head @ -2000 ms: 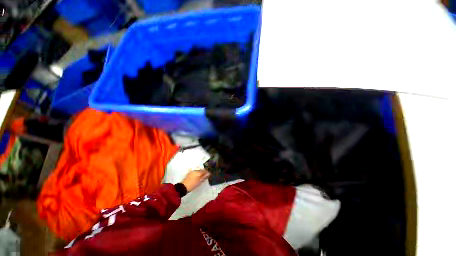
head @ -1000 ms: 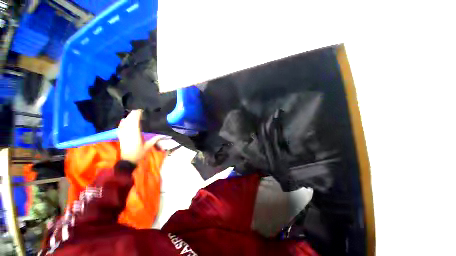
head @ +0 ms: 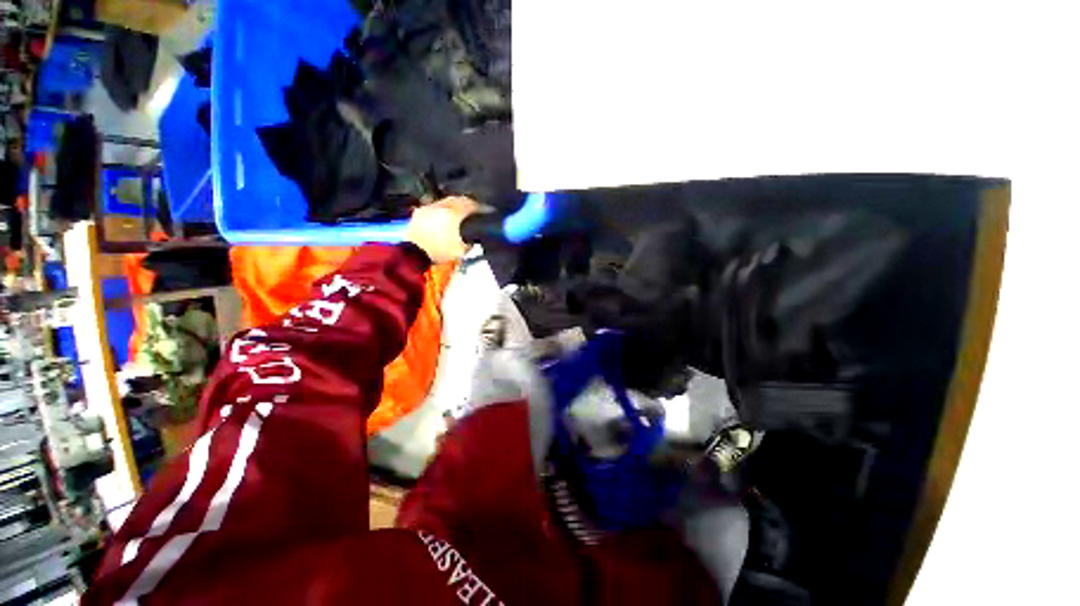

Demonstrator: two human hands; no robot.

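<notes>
The blue tote bin (head: 267,118) stands at the upper left, heaped with black and some camouflage garment panels (head: 403,101). My left hand (head: 443,227) is closed on the bin's near rim, close to its right corner, with black cloth beside the fingers. A large heap of black cloth (head: 788,296) lies right of the bin, below the white table. A blurred blue object (head: 604,432) is at my lap; I cannot tell what it is. My right hand cannot be made out.
The white table (head: 758,89) covers the upper right, and a wooden edge (head: 965,403) runs down the right side. An orange sack (head: 409,385) lies under my left forearm. A shoe (head: 732,447) shows low down. Shelving and other bins are at the far left.
The view has swung. My left hand has moved from near the cloth beside the orange sack up to the bin's rim. The blue object has come into view at my lap.
</notes>
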